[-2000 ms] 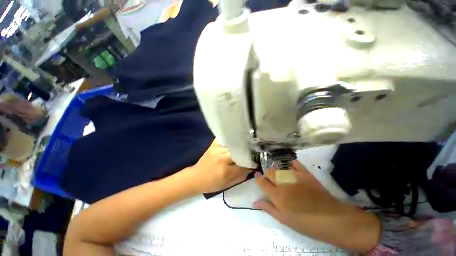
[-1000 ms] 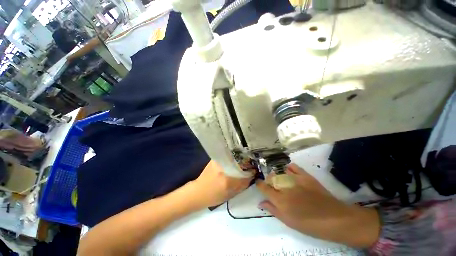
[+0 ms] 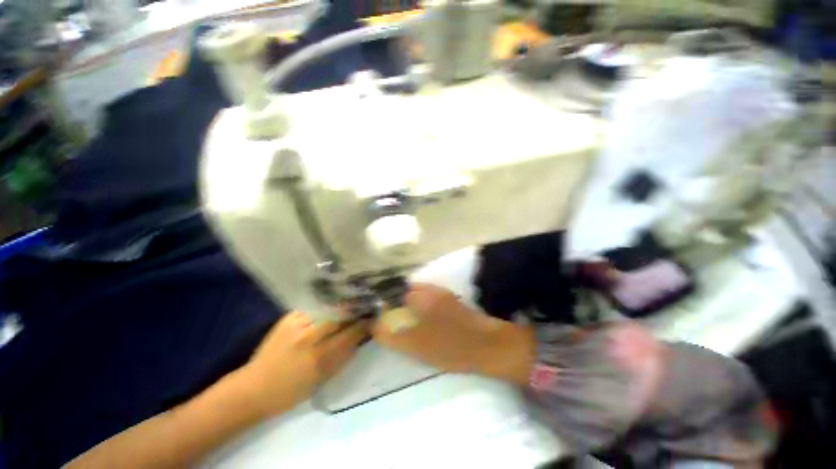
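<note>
The cream-white sewing machine head (image 3: 266, 206) stands over both hands, and the picture is blurred. My left hand (image 3: 307, 353) is left of the needle area, its fingers bent at a dark cloth edge under the machine. My right hand (image 3: 435, 330) is right of the needle area, its fingertips by the pale cream block (image 3: 397, 320). What it holds is hidden or too blurred to tell. The navy garment panel (image 3: 137, 316) spreads left of and behind the machine. The presser foot and needle cannot be made out clearly.
Dark small parts (image 3: 524, 275) lie right of the needle. A phone or small pouch with a pinkish face (image 3: 651, 286) is at the right. A white cloth or bag (image 3: 674, 147) with a dark patch hangs on the machine arm. A blue basket edge (image 3: 23, 243) shows at the far left.
The view has swung right, so the machine and hands appear further left and the phone or pouch and white cloth show. Both hands remain beside the needle area.
</note>
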